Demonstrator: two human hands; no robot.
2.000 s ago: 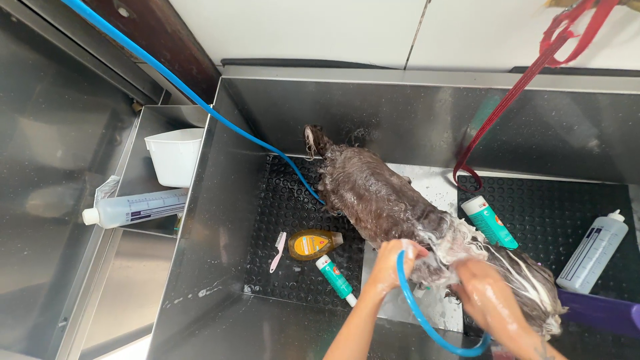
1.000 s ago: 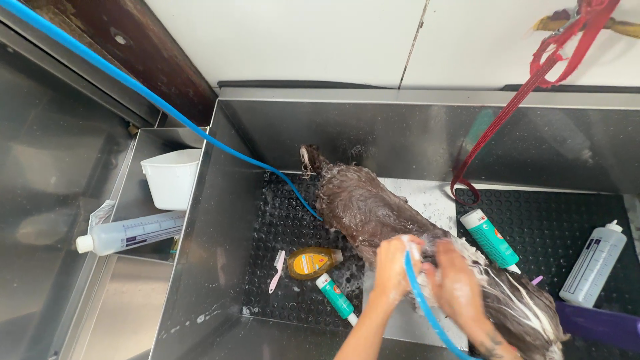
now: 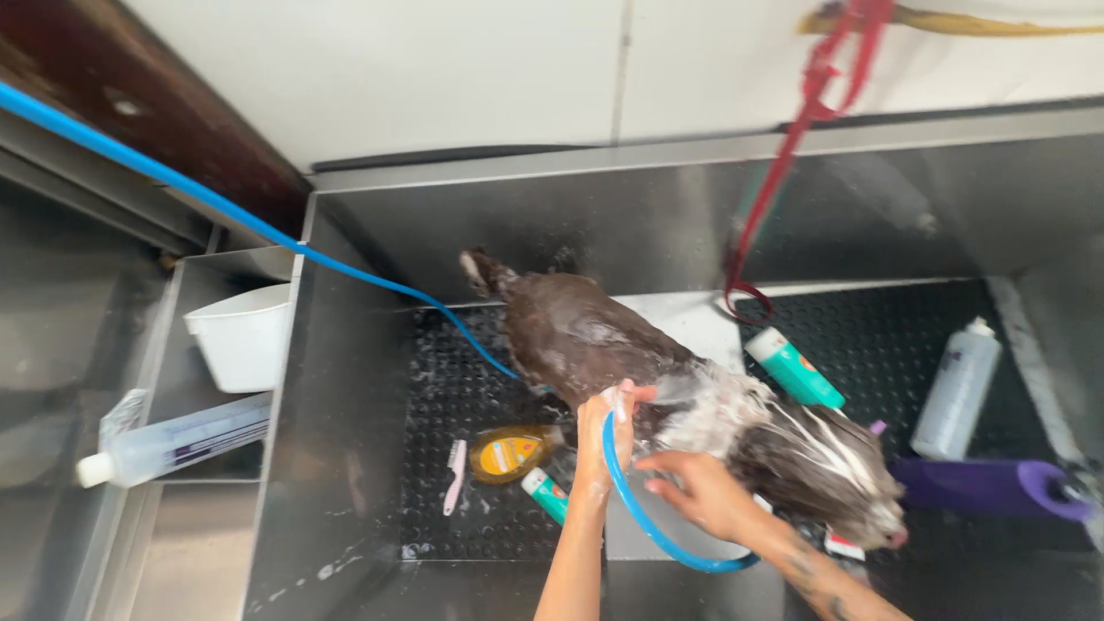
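A wet, brown and white dog (image 3: 595, 332) stands in a stainless steel tub, its head at the lower right and its tail at the upper left. Lather lies on its shoulders and neck. My left hand (image 3: 606, 431) is closed around the end of a blue hose (image 3: 642, 517) at the dog's side, with water spraying onto the coat. The hose loops down below my hands. My right hand (image 3: 703, 492) is beside the dog's chest, fingers apart, holding nothing. An amber bottle (image 3: 511, 454), a pink toothbrush-like brush (image 3: 454, 477) and a small teal bottle (image 3: 545, 494) lie left of my hands.
Black rubber mats (image 3: 431, 379) line the tub floor. Beyond the dog lie a teal bottle (image 3: 798, 371), a clear bottle (image 3: 957, 392) and a purple object (image 3: 983, 487). A red leash (image 3: 780, 172) hangs over the back wall. The left ledge holds a white container (image 3: 246, 336) and another bottle (image 3: 185, 440).
My right hand has come away from the dog's coat and now has its fingers spread. The dog's neck and head show more plainly. The hose is still in my left hand.
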